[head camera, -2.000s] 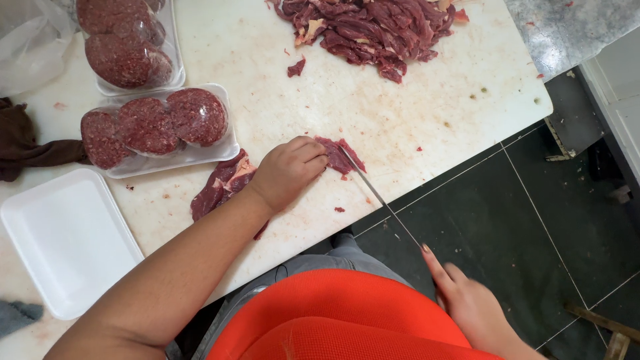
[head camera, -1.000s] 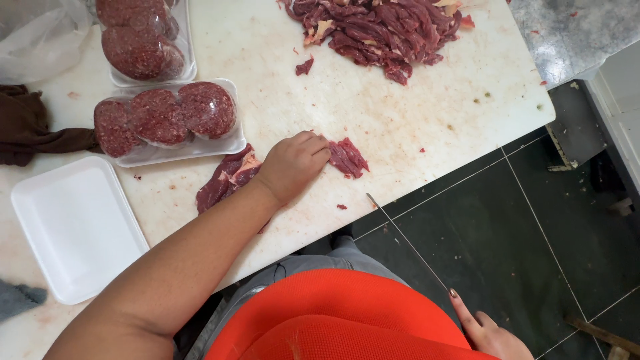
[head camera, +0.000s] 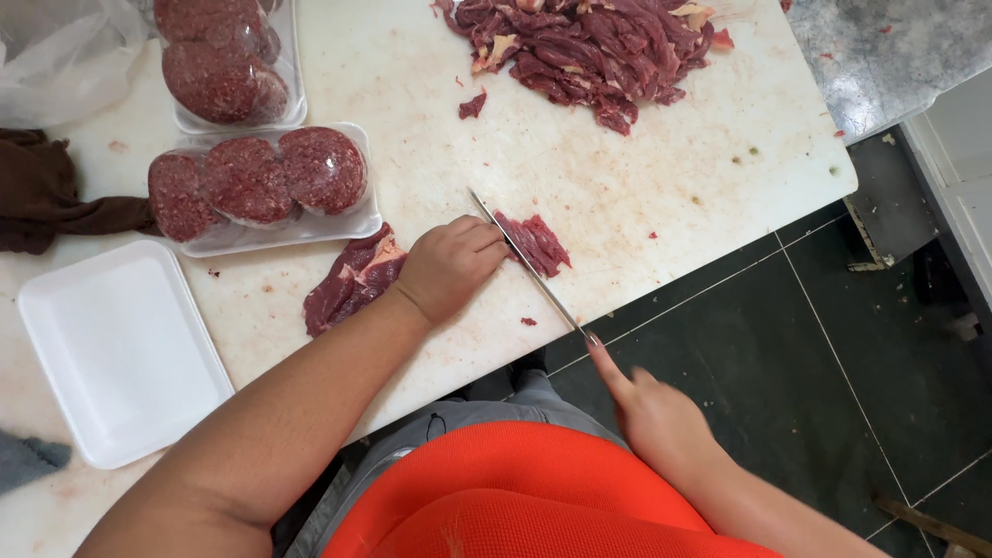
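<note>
My left hand presses down on a piece of raw meat, its fingers curled beside the knife. The piece is mostly under the hand; cut meat shows to its right. My right hand grips a long thin knife, index finger stretched along it; the handle is hidden in the hand. The blade lies across the meat, its side close to my left fingertips. A larger raw piece with pale fat lies left of my left hand, partly behind it. At the top is a heap of sliced raw meat.
The white cutting board ends at an edge near my body. On the left are wrapped trays of ground meat, a white foam tray, a brown cloth, a plastic bag and a grey cloth.
The knife was drawn back toward my body one second ago, off most of the board; now its blade reaches forward over the meat beside my left fingers. My left hand stays at the meat.
</note>
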